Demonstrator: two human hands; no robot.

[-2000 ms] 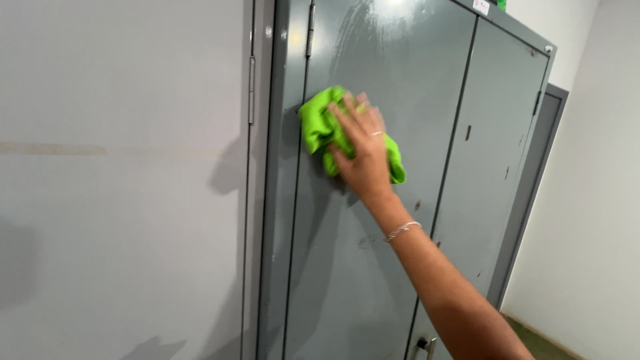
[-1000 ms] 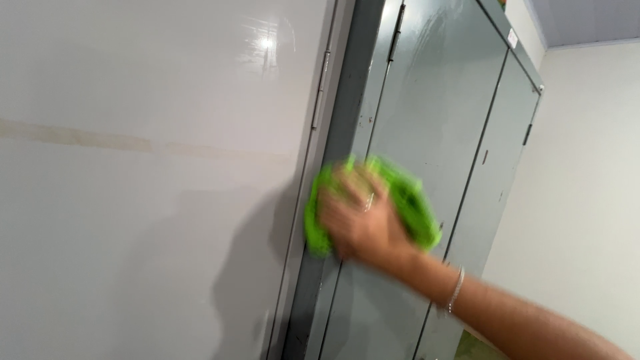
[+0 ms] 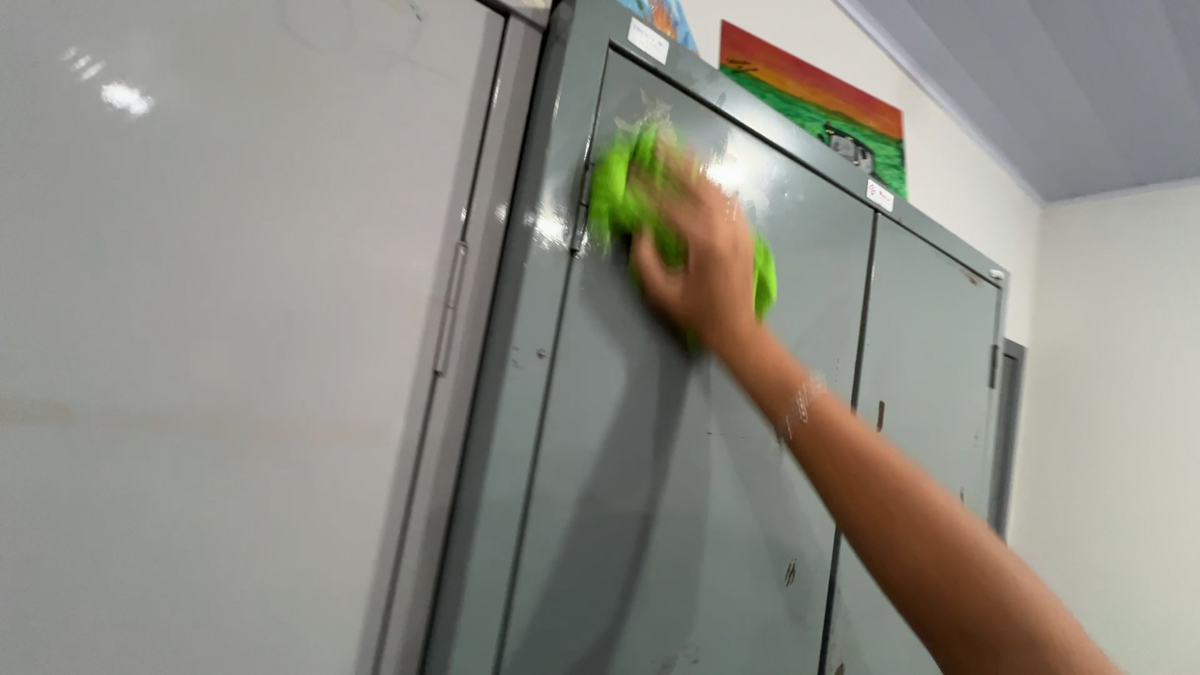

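My right hand point(image 3: 698, 253), blurred by motion, presses a bright green cloth point(image 3: 619, 192) against the upper left part of a grey metal cabinet door point(image 3: 609, 450). Parts of the cloth stick out on both sides of the hand, near the door's upper hinge. A thin bracelet point(image 3: 802, 408) circles the wrist, and the forearm reaches in from the lower right. Wet-looking, shiny marks show on the metal above and beside the cloth. My left hand is not in view.
A lighter grey cabinet point(image 3: 234, 375) stands close at the left. Another grey door point(image 3: 928, 375) adjoins at the right, with small rust marks. Above the cabinet are a painted picture point(image 3: 816, 112) and part of a second one. A pale wall point(image 3: 1116, 375) rises at the right.
The right hand and cloth have moved from the door's left edge, lower down, up to near its top left corner. The view has tilted upward, bringing in the pictures above.
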